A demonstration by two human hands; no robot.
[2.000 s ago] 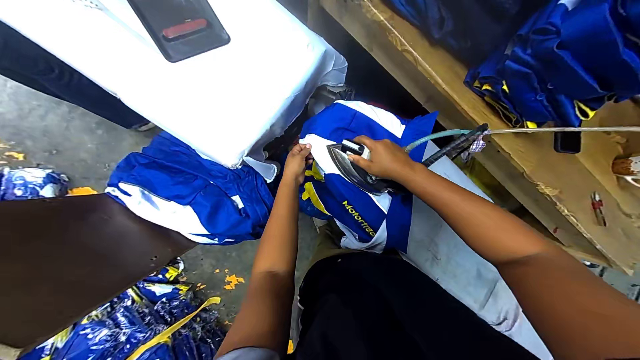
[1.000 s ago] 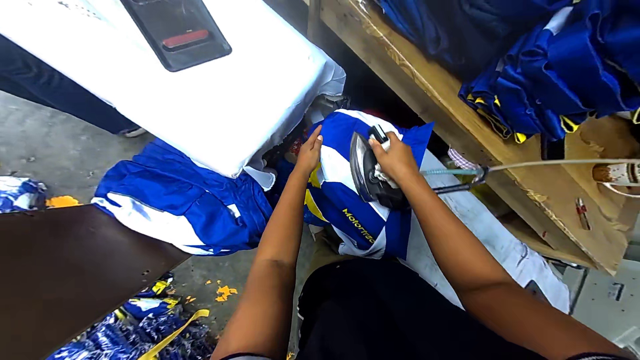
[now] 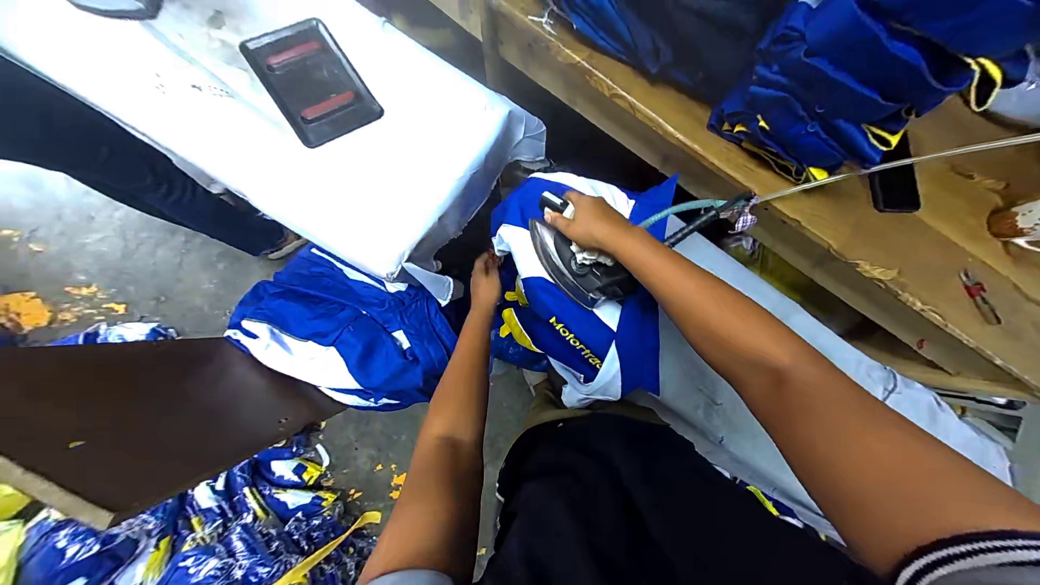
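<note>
A steam iron (image 3: 577, 264) lies on a blue and white garment (image 3: 520, 236) with yellow parts and embroidered lettering, which is spread over the end of a narrow board under pale cloth (image 3: 699, 374). My right hand (image 3: 591, 221) is closed around the iron's handle. A hose and a dark cord run from the iron towards the upper right. My left hand (image 3: 485, 280) is at the garment's left edge; its fingertips are partly hidden, so whether they pinch the fabric is unclear.
A white-covered table (image 3: 439, 106) holds a black tray (image 3: 313, 81). Blue garments (image 3: 341, 325) lie on a brown board (image 3: 162, 406). The wooden shelf (image 3: 861, 219) bears folded garments, a phone (image 3: 894, 179) and red-handled snips (image 3: 981, 296). Bagged garments (image 3: 219, 528) lie below; a person's leg (image 3: 138, 146) stands left.
The iron has moved over the garment with my right hand still on its handle. My left hand, which lay on top of the garment a second ago, is now lower at its left edge.
</note>
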